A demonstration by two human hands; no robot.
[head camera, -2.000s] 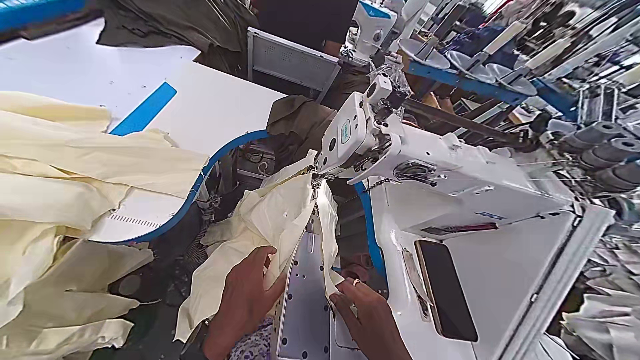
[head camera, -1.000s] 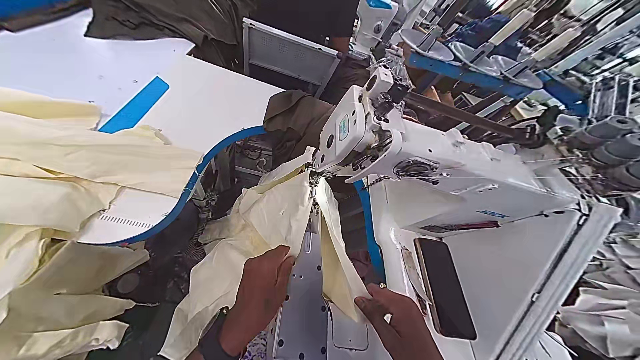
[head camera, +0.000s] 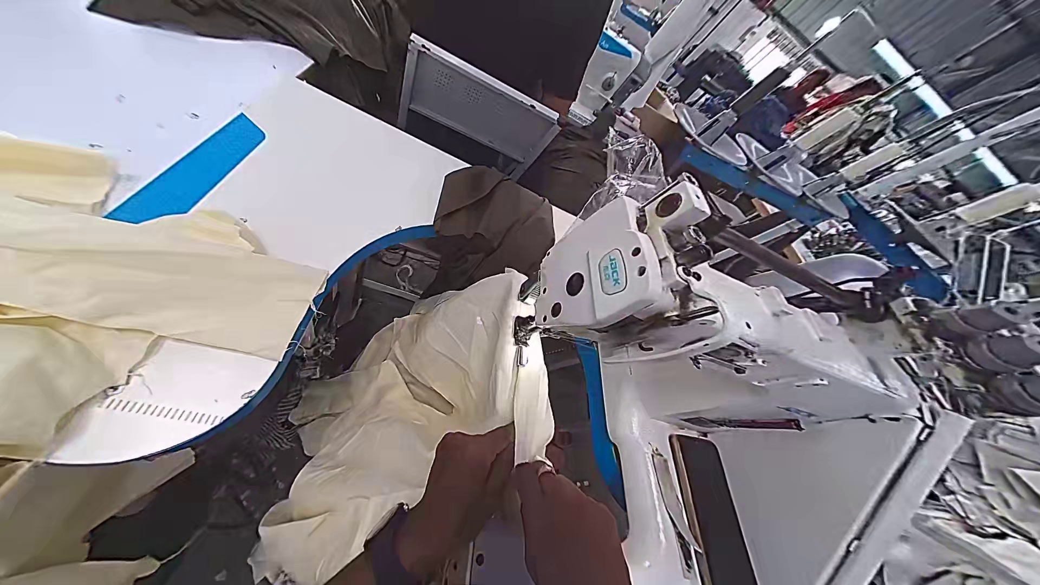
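Note:
Cream fabric (head camera: 422,382) runs up to the needle area of a white Jack sewing machine (head camera: 605,276), over its narrow metal arm. Close below the needle, my left hand (head camera: 463,487) grips the fabric, its fingertips partly hidden. Just to its right, my right hand (head camera: 569,520) pinches a narrow folded strip of the same fabric. The two hands are side by side, nearly touching. Most of the metal arm lies hidden under cloth and hands.
More cream fabric pieces (head camera: 162,284) lie on the white table (head camera: 349,154) at left, which has a curved blue edge. Dark fabric (head camera: 496,219) rests behind the needle area. A smartphone (head camera: 715,512) lies on the machine bed at right. Another sewing machine (head camera: 609,69) stands farther back.
My hands have come together from either side of the metal arm. The cream fabric, parted in two below the needle a second ago, is now gathered and folded between them.

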